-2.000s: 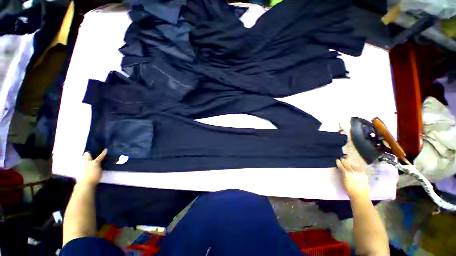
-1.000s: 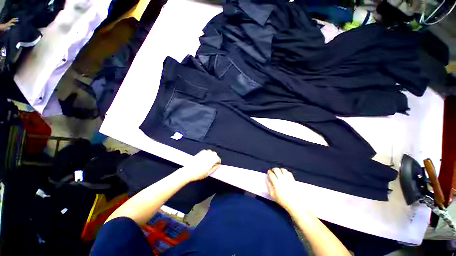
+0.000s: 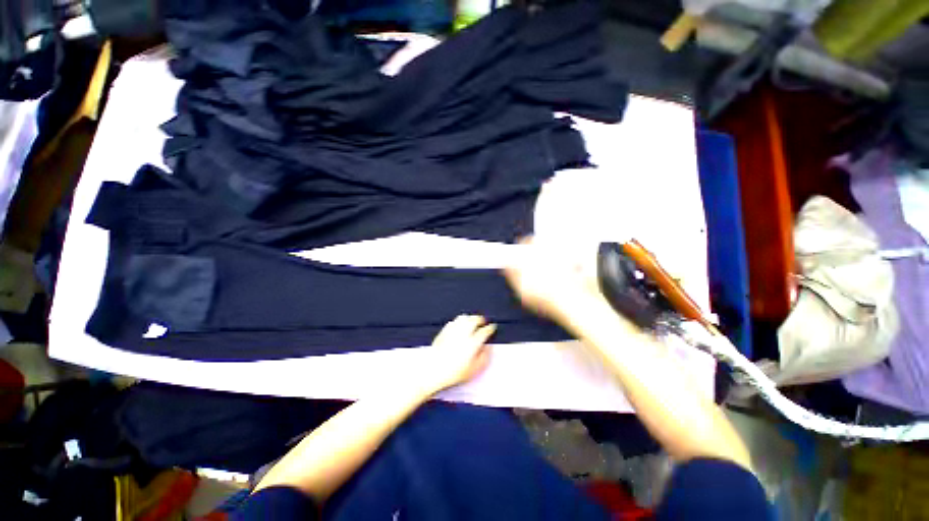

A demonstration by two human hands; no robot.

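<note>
The black trousers (image 3: pixel 336 305) lie flat along the near edge of the table, waist end at the left, with a shinier pocket bag (image 3: pixel 171 292) and a small white label (image 3: pixel 154 331). My left hand (image 3: pixel 463 348) rests on the near edge of the leg, fingers at the cloth. My right hand (image 3: pixel 535 280) is over the leg's hem end, slightly blurred, and its forearm covers part of the hem; its grip is unclear. The steam iron (image 3: pixel 623 285), with a brown wooden handle, sits on the table right of my right hand, untouched.
A crumpled pile of black trousers (image 3: pixel 377 142) covers the table's far side. The white hose (image 3: pixel 774 397) trails off to the right. Beige cloth (image 3: pixel 835 295) and a red-brown board (image 3: pixel 769 204) are beyond the right edge. Dark cloth (image 3: pixel 214 422) hangs below the near edge.
My right hand has moved from the near edge of the leg to the hem end near the iron. My left hand stays at the near edge, now farther along the leg. The view has turned.
</note>
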